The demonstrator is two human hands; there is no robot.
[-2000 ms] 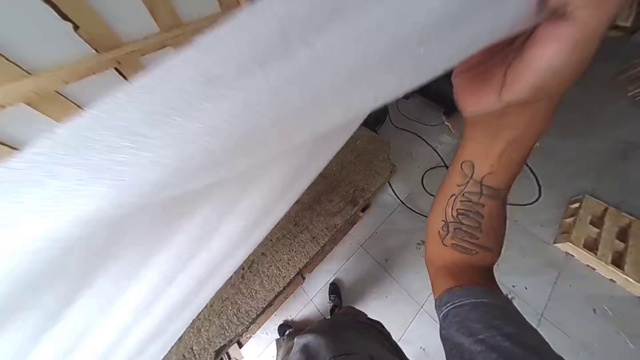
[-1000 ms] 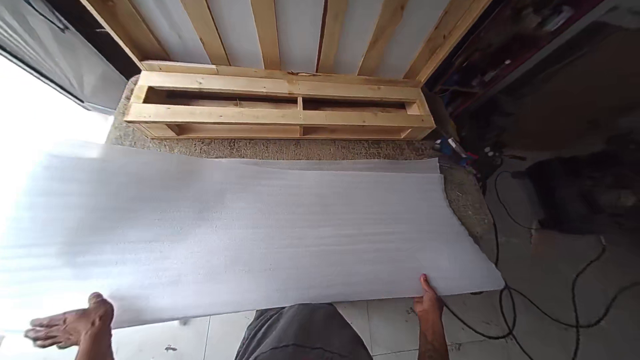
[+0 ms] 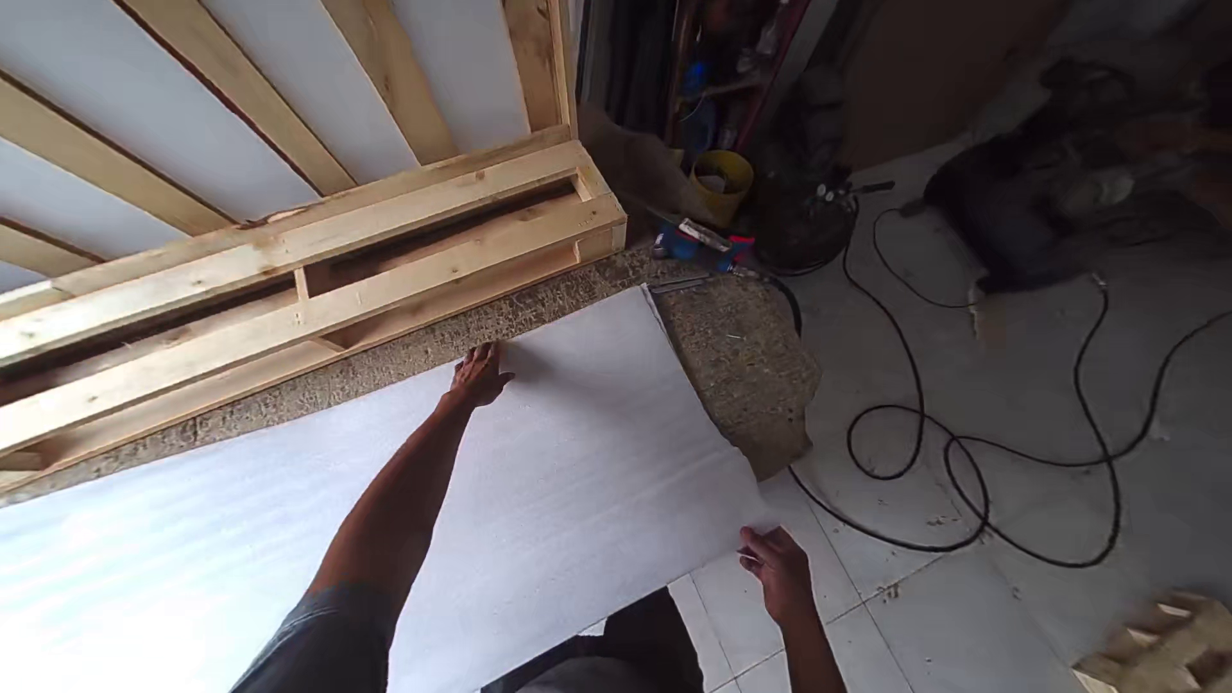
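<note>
A wide sheet of white foam (image 3: 577,452) lies over a bench whose rough brown surface (image 3: 741,356) shows along the far side and at the right end. My left hand (image 3: 481,373) rests flat on the sheet's far edge, fingers spread, beside a slatted wooden frame (image 3: 404,260). At the sheet's near right corner is my right hand (image 3: 775,563), its thumb and fingers pinched together on the edge. Pale wooden slats over white panels rise behind the frame.
Black cable (image 3: 919,423) loops across the tiled floor at the right. A yellow bucket (image 3: 722,183) and a blue and red object (image 3: 698,243) are beyond the bench's right end. A small wooden pallet-like piece (image 3: 1160,650) lies at the lower right.
My left hand has gone from the sheet's near edge at the left to its far edge. The sheet, lifted two seconds ago, now lies on the bench. The view has turned right.
</note>
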